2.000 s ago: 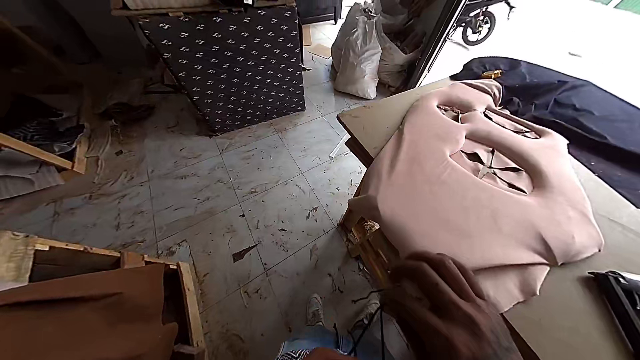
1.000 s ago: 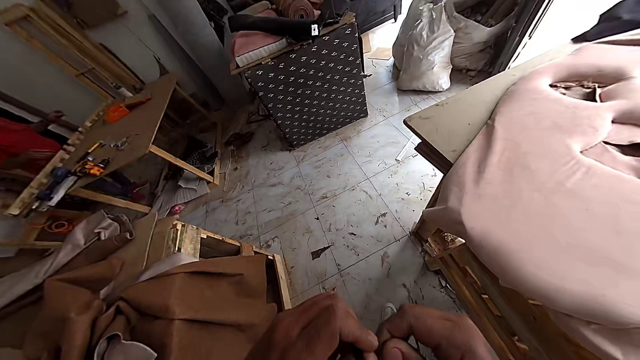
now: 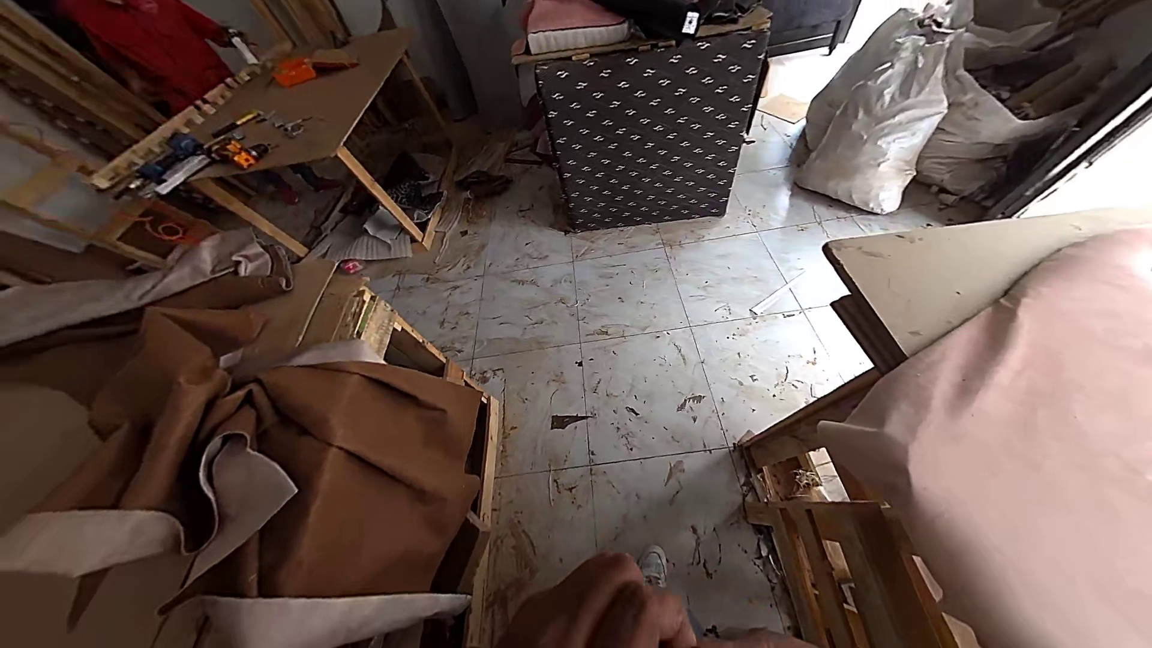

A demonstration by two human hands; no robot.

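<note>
My left hand (image 3: 598,605) is at the bottom centre, its fingers curled in front of my body; whether it holds anything is hidden. Only a blurred edge of my right hand (image 3: 751,638) shows beside it at the bottom edge. Both hands are above the tiled floor, between two work surfaces. To their left, brown fabric (image 3: 360,459) with a pale backing lies rumpled over a wooden frame (image 3: 490,504). To their right, a pink upholstered piece (image 3: 1035,450) lies on a pale tabletop (image 3: 936,270).
Scraps litter the floor tiles (image 3: 630,378); a shoe (image 3: 654,565) stands below my hands. Ahead are a box-like piece in dark patterned cloth (image 3: 648,135) and a white sack (image 3: 873,117). Back left, a person in red (image 3: 153,54) is behind a wooden table (image 3: 315,108) with power tools (image 3: 238,153).
The view has swung left. My right hand, earlier near the pink piece's edge, came together with my left at the bottom centre, and both now sit lower in view.
</note>
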